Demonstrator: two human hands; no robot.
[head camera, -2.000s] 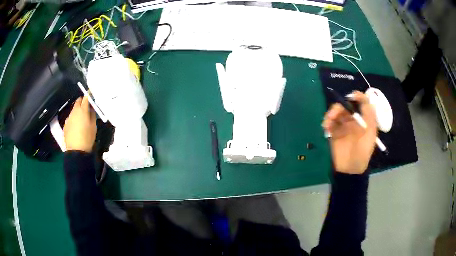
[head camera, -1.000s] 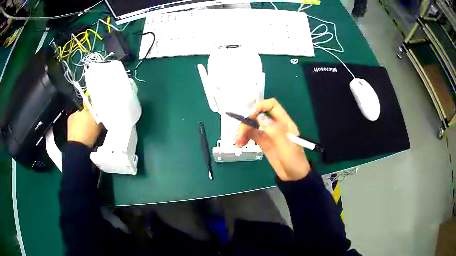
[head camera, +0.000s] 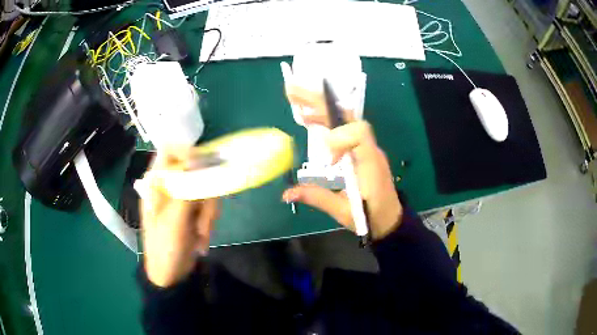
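Observation:
My left hand (head camera: 173, 216) holds a yellow tape roll (head camera: 245, 163) above the front of the bench; the roll is blurred. My right hand (head camera: 357, 170) holds a black-and-white marker pen (head camera: 351, 186) across its fingers, thumb and fingers spread towards the roll but apart from it. One white dome camera (head camera: 327, 65) lies behind my right hand, which hides part of its body and bracket. A second white dome camera (head camera: 167, 105) lies at the left, its lower part hidden by my left hand and the roll.
A black label printer (head camera: 62, 141) with a white label strip (head camera: 101, 203) stands at the left. Tangled yellow and white cables (head camera: 118, 49) lie behind it. A white keyboard (head camera: 262, 33) is at the back. A white mouse (head camera: 489, 114) rests on a black pad (head camera: 452, 150) at the right.
My left hand has come from beside the left camera towards the front middle, now with the tape roll. My right hand moved from the right pad to the middle, keeping the marker pen.

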